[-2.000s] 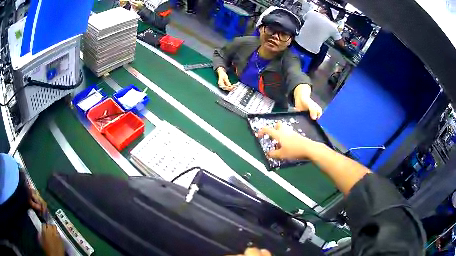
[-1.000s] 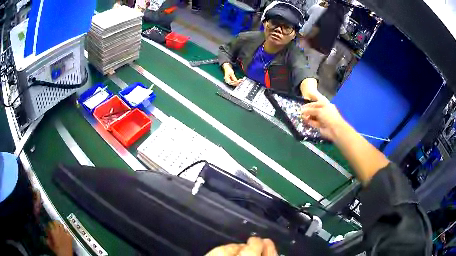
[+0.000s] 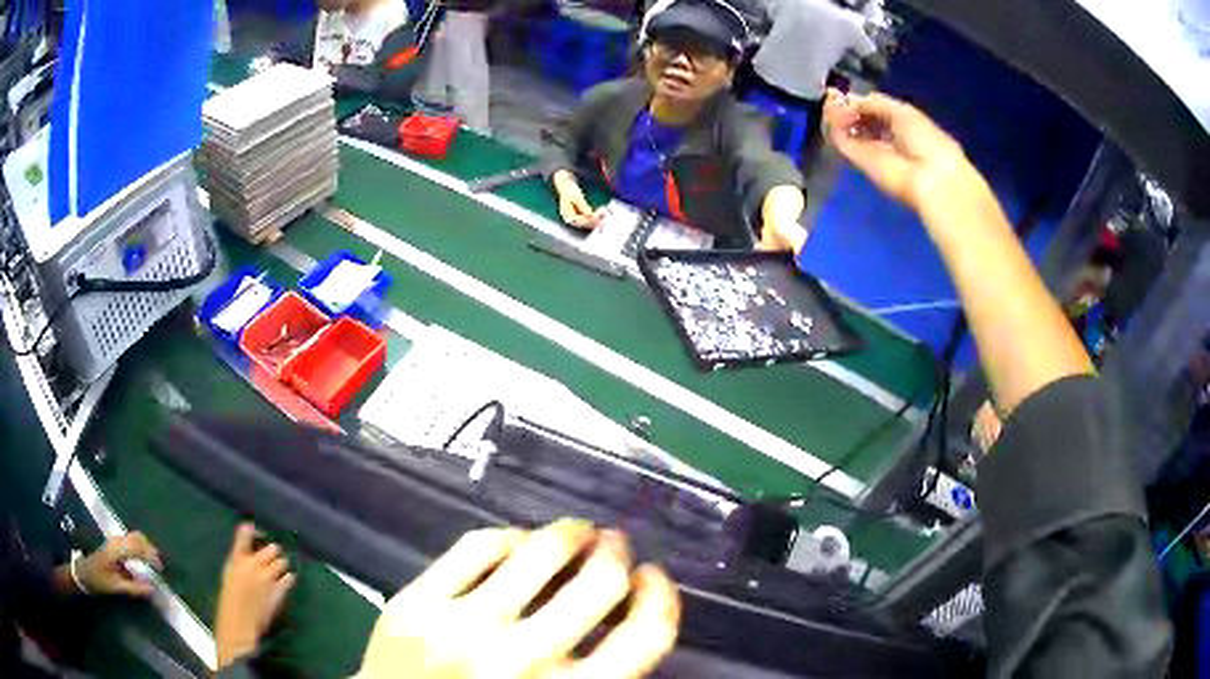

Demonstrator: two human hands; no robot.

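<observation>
The black shallow tray [image 3: 839, 353] is held above the green line by a coworker across from me. Many small pale and silver parts [image 3: 737, 308] lie scattered in it. My right hand [image 3: 886, 143] is raised at the upper right, away from the tray. Its fingers are curled around a few small parts, which show only partly. My left hand [image 3: 537, 604] is at the bottom centre, large and close, with bent fingers over the top edge of the black monitor [image 3: 305, 497]. Whether it grips the edge cannot be told.
Red bins [image 3: 337, 365] and blue bins [image 3: 342, 281] stand at the left, near stacked white trays [image 3: 269, 153] and a white machine [image 3: 139, 265]. A white perforated sheet [image 3: 458, 385] lies behind the monitor. Another person's hands [image 3: 252, 584] are at the lower left. A strip holder [image 3: 577, 256] lies near the coworker.
My right hand has lifted from the tray up and away, with small parts in its fingers. The tray now shows fully. My left hand has come further into view over the monitor.
</observation>
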